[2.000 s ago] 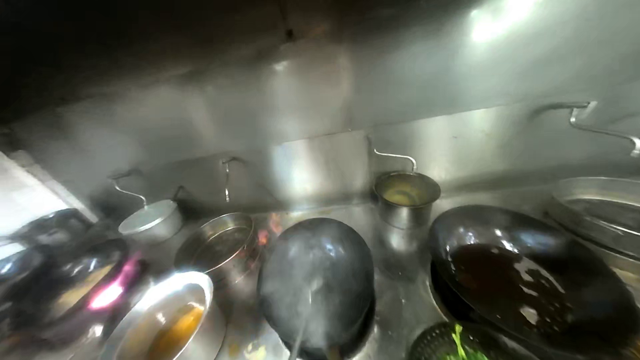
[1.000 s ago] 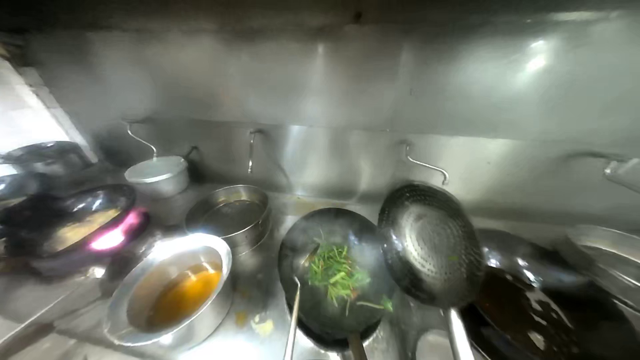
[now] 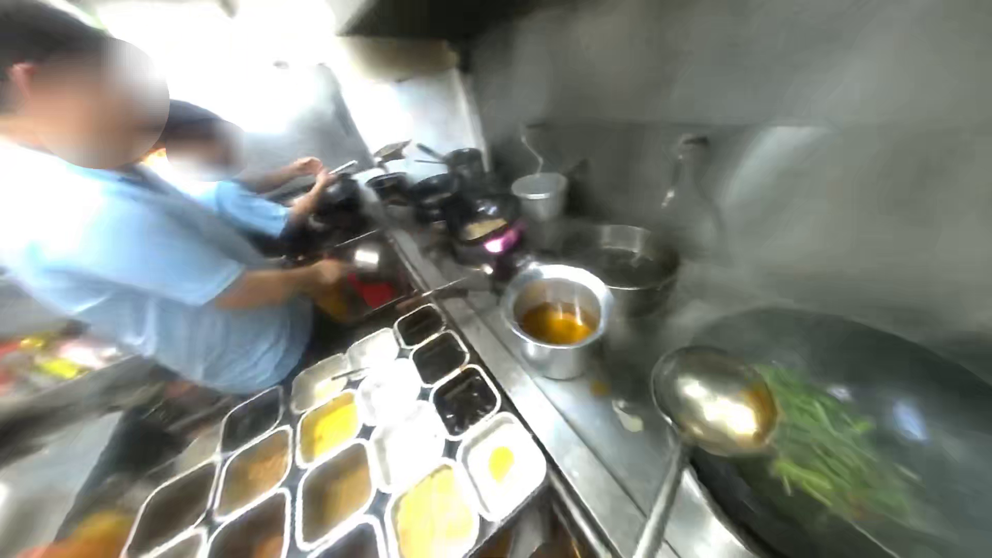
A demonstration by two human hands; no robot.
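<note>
Neither of my hands shows in the head view. A metal ladle (image 3: 714, 399) reaches in from the bottom edge, its bowl over the left rim of a dark wok and its handle running down out of view; what holds it is hidden. Chopped green vegetables (image 3: 829, 442) lie in the dark wok (image 3: 922, 387) at the right, blurred by steam. Left of the ladle stands a metal pot (image 3: 556, 360) with orange-brown liquid (image 3: 559, 323) in it. Behind that pot is a round metal pan (image 3: 632, 291).
Seasoning containers (image 3: 418, 434) with yellow, white and dark contents fill the lower middle. A co-worker in a light blue shirt (image 3: 147, 263) stands at the left, another person (image 3: 248, 205) beyond. A pink flame (image 3: 502, 242) burns near a far wok; a lidded pot (image 3: 540, 190) stands behind.
The view has swung left, bringing in the co-workers and seasoning containers. The ladle bowl now shows over the wok rim. The perforated strainer seen beside the wok one second ago is out of view.
</note>
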